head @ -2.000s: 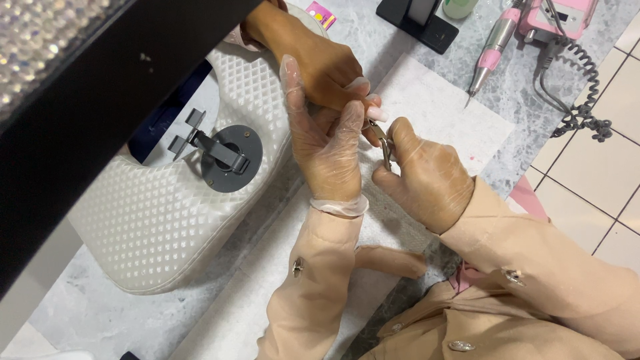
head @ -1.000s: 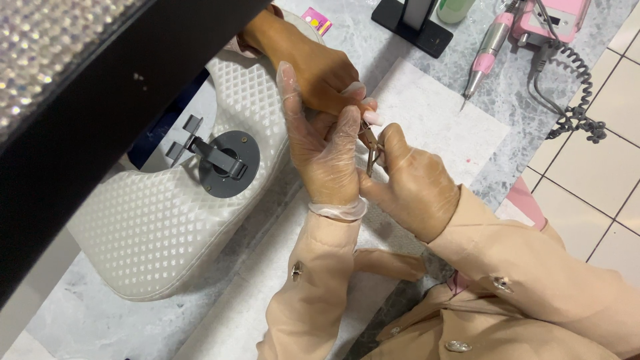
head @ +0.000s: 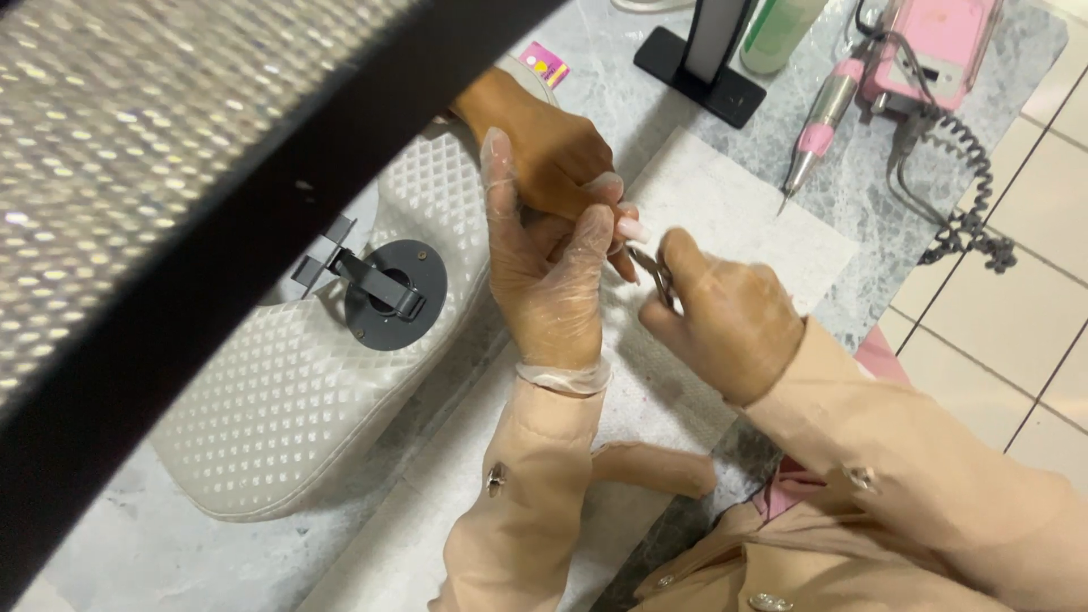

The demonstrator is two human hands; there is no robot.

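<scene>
My left hand (head: pixel 552 280), in a clear thin glove, holds the fingers of another person's hand (head: pixel 544 149), which comes in from the upper left. A long pale pink fingernail (head: pixel 632 229) stands out beyond my left thumb. My right hand (head: pixel 731 314), also gloved, is closed around small metal nippers (head: pixel 659 276). The nippers' tip points at the held fingers, just below the pink nail; whether the jaws touch anything cannot be told. White paper towel (head: pixel 680 357) lies under both hands.
A quilted white armrest (head: pixel 280 408) bears a dark phone holder (head: pixel 395 293). At the upper right are a pink and silver nail drill (head: pixel 820 127), its pink control box (head: pixel 931 51) with a coiled cord, a green bottle (head: pixel 778 34) and a black stand (head: pixel 701 76). A dark bar (head: pixel 212 221) crosses the upper left.
My right hand and the nippers have shifted slightly against the held fingers. My left hand keeps its hold on the other person's hand.
</scene>
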